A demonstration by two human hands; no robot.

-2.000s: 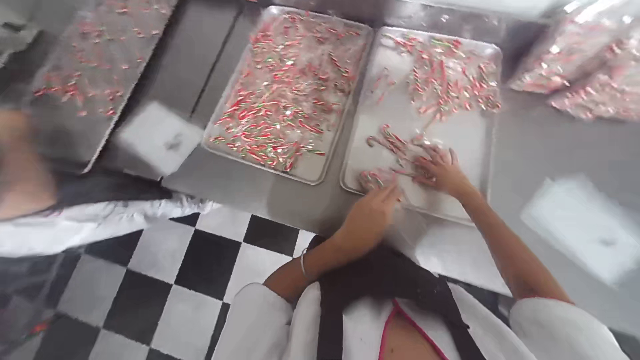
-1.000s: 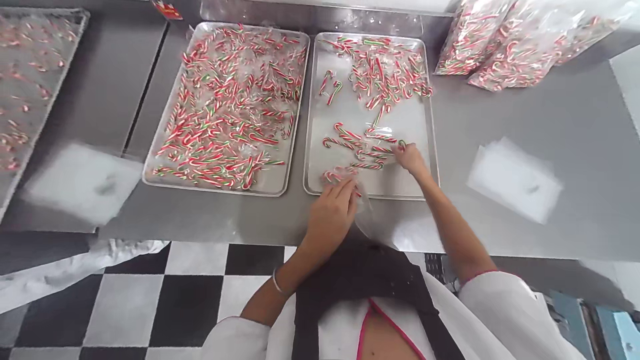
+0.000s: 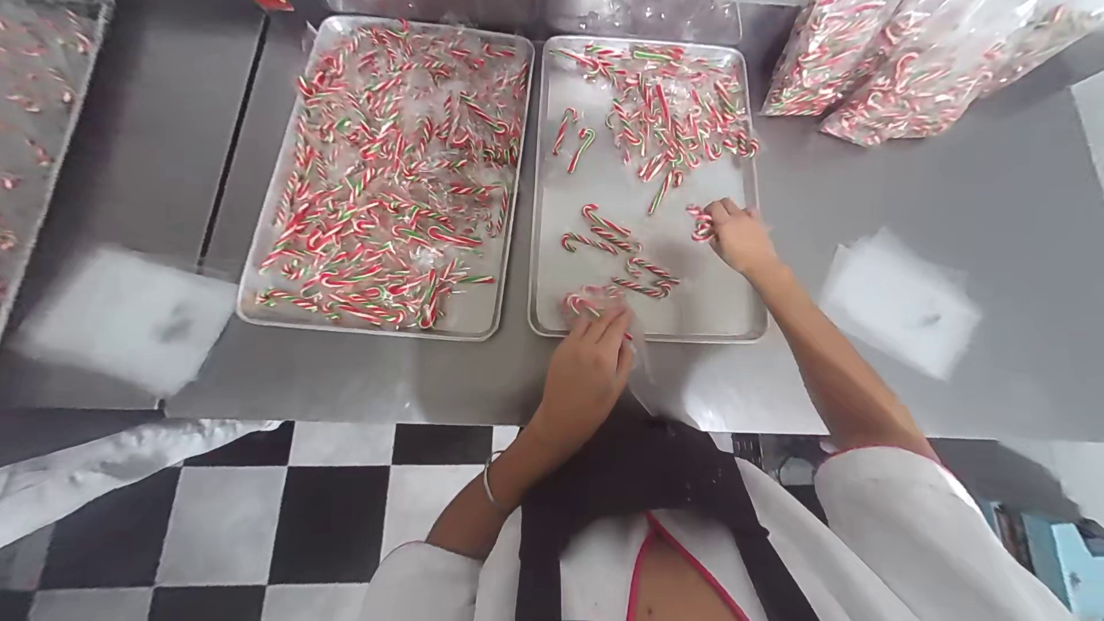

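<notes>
My left hand (image 3: 591, 366) holds a clear plastic bag (image 3: 638, 371) with candy canes at its mouth, low over the front left of the right metal sheet tray (image 3: 711, 306). Near that tray's right rim, my right hand (image 3: 740, 235) pinches small red and white candy canes (image 3: 700, 224). Between the hands, several striped candy canes (image 3: 608, 237) lie loose on the tray. A heap of candy canes (image 3: 673, 112) covers its back part, with two single ones (image 3: 582, 148) to the left. The lower part of the bag is hard to see.
A second sheet tray (image 3: 448, 332) full of candy canes (image 3: 371, 207) stands on the left. Filled clear bags (image 3: 914, 86) stand at the back right. Stacks of clear plastic bags lie on the steel table at right (image 3: 901, 302) and left (image 3: 125, 319). Another tray (image 3: 65, 147) is far left.
My right hand has moved away from the loose canes by my left hand, back and right toward the tray's right rim. My left hand stays at the tray's front with the bag.
</notes>
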